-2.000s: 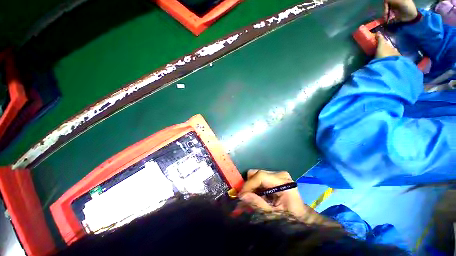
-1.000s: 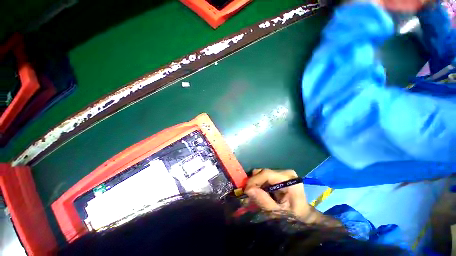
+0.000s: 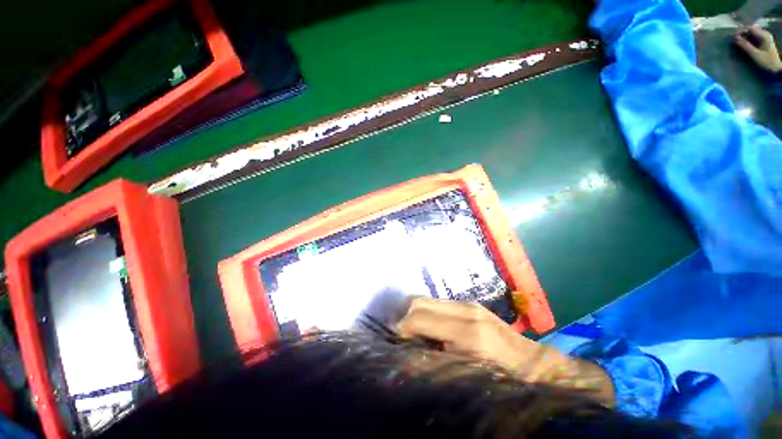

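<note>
An open tablet (image 3: 343,274) lies in its red-orange foam frame (image 3: 514,249) on the dark-green bench, its battery and board area glaring white. A small amber part (image 3: 520,302) shows at the lower right corner. My right hand (image 3: 489,339) reaches in from the right over the tablet's lower edge, fingers bent. A blurred dark-grey thing (image 3: 383,310) is at its fingertips; I cannot tell what it is or whether it is gripped. The tweezers cannot be made out. Dark hair hides the frame's lower edge. My left hand is not visible.
Another framed tablet (image 3: 90,309) stands at the left, close to this one. A further framed tablet (image 3: 137,77) is on the green belt, behind the chipped rail (image 3: 343,129). A person's blue sleeve (image 3: 686,129) reaches across at the right; another hand (image 3: 759,49) shows beyond.
The view has swung left, showing more of the left-hand trays. My right hand has moved from the tablet's corner leftward over its lower edge. The black tweezers no longer show. The neighbour's arm has shifted.
</note>
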